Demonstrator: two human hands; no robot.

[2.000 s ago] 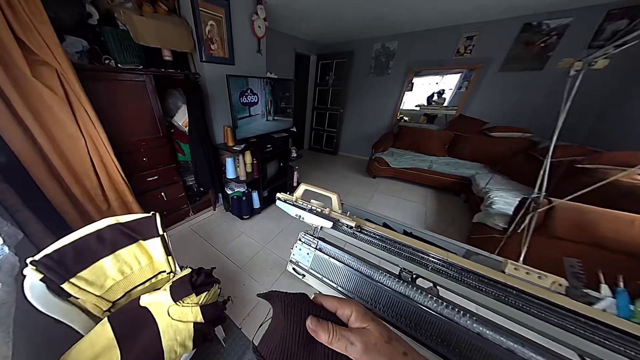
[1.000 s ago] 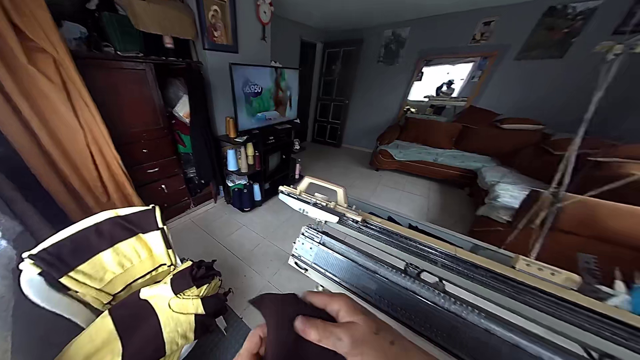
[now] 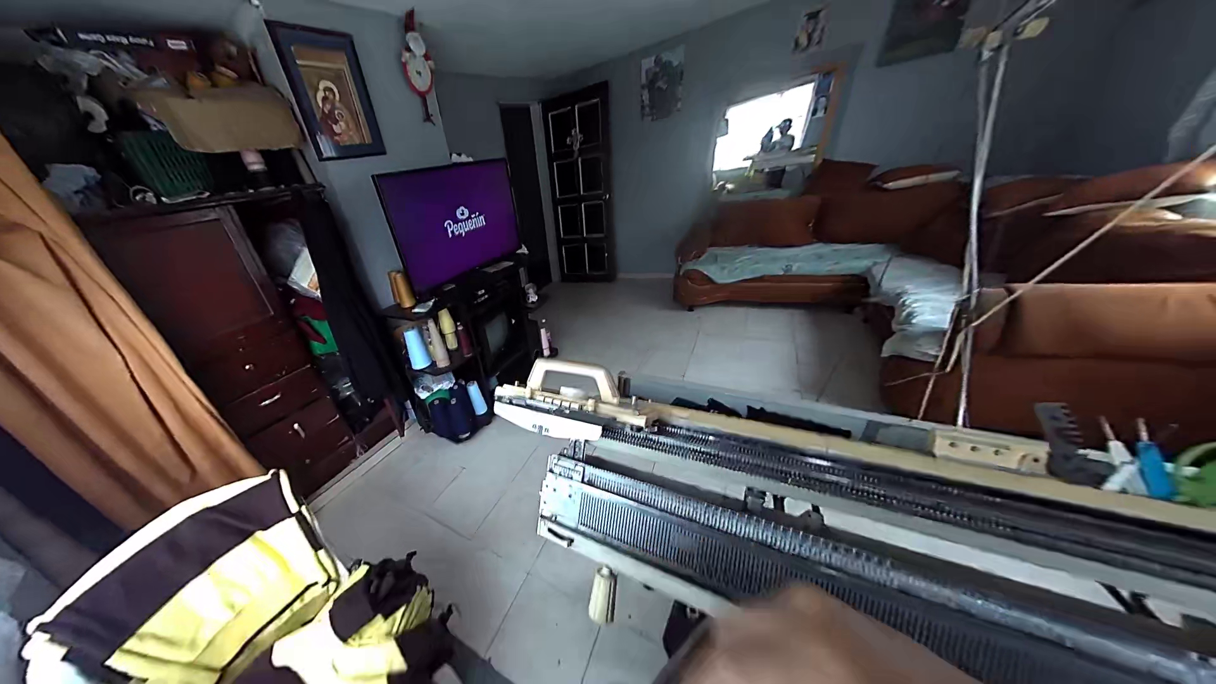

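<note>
A blurred hand, which looks like my right hand [image 3: 807, 636], is at the bottom edge, in front of the ribber bed [image 3: 684, 541] of a knitting machine. A bit of dark knitted fabric [image 3: 681, 627] shows just left of it; whether the fingers hold it is hidden. My left hand is out of the frame. Behind the ribber runs the main needle bed [image 3: 855, 484], with the carriage [image 3: 570, 399] and its cream handle at the far left end. Yellow and dark striped knitted pieces [image 3: 218, 589] lie over a white chair at the lower left.
Tools with blue and white handles [image 3: 1154, 465] and a dark comb [image 3: 1064, 446] sit at the machine's right rear. Yarn mast rods [image 3: 974, 237] rise behind it. Cones of yarn [image 3: 442, 332] stand on the TV stand. A brown sofa [image 3: 779, 285] is beyond.
The dark fabric, held up before the machine a second ago, is now mostly out of view. The left hand has left the frame, and the other hand has moved lower.
</note>
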